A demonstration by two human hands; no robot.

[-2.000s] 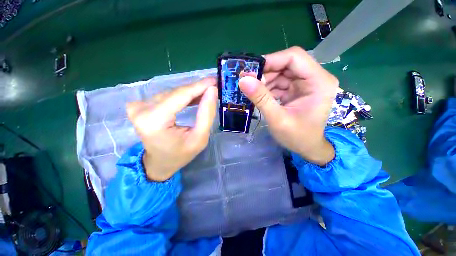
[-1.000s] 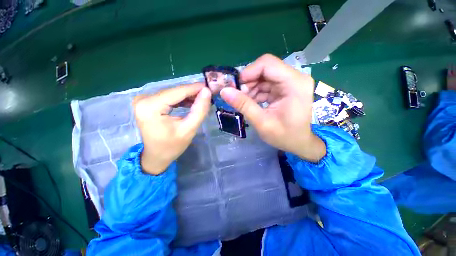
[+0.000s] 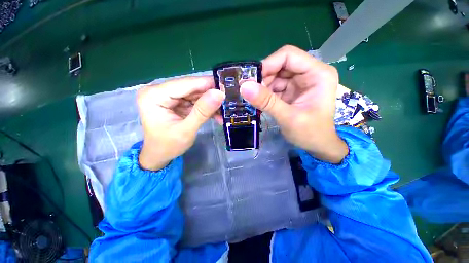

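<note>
A black phone housing (image 3: pixel 218 68) is held upright over the tray, with a silvery-blue main board (image 3: pixel 233 92) in it. The LCD screen module (image 3: pixel 242 136), dark with a white edge, shows below the board, joined by an orange-brown flex cable (image 3: pixel 240 120). My left hand (image 3: pixel 177 115) grips the left side, thumb at the board's edge. My right hand (image 3: pixel 295 105) grips the right side, thumb on the board. The fingers behind are partly hidden. The translucent blister tray (image 3: pixel 205 205) lies beneath, with a black housing (image 3: pixel 304 187) at its right side.
A pile of board-and-screen assemblies (image 3: pixel 355 108) lies right of the tray. A grey slanting post (image 3: pixel 365 28) stands behind it. Part-built phones (image 3: pixel 428 91) lie on the green surface. A fan (image 3: pixel 40 240) is at lower left. Another person's blue sleeve (image 3: pixel 457 138) is at right.
The held housing has turned from tilted to face the camera, and the screen now lines up below the board. My left thumb has come to the board's edge. The view has shifted slightly.
</note>
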